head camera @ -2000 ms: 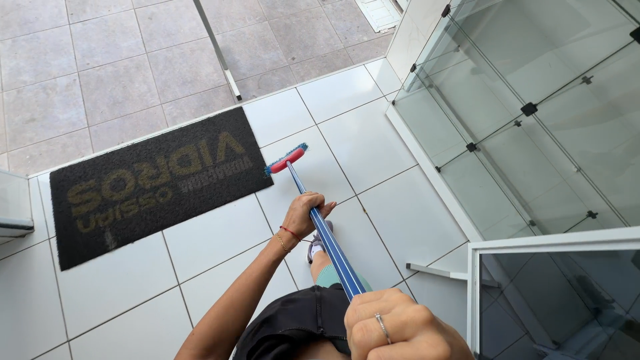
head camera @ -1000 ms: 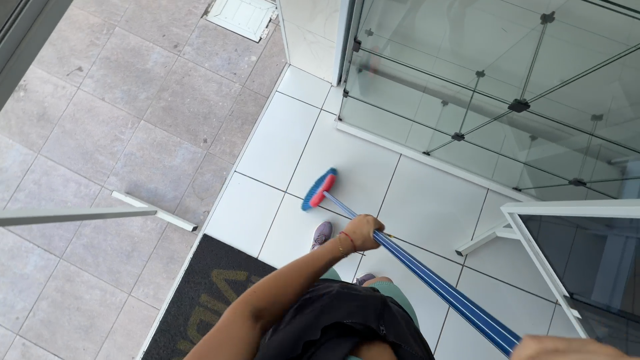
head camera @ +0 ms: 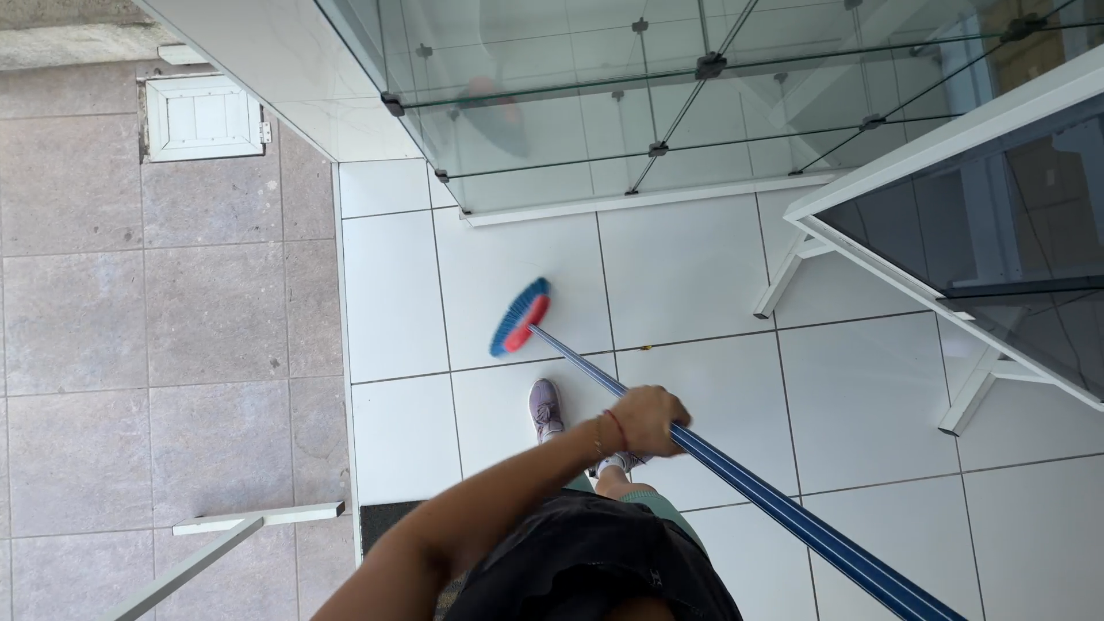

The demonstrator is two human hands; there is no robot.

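My left hand is closed around the middle of a blue broom handle with thin white stripes. The handle slants from the broom head down to the lower right and leaves the frame there. The broom head, red on top with blue bristles, rests on the white tile floor, blurred at its edges. It lies just ahead of my shoe. My right hand is out of frame.
A glass display case stands ahead. At right is a dark glass panel in a white frame with feet. A dark doormat lies lower left. Outside are a metal stand's foot and a white floor hatch.
My view has swung round to the right. The right hand, on the handle's upper part in the first frame, has left view. The left hand still grips the handle.
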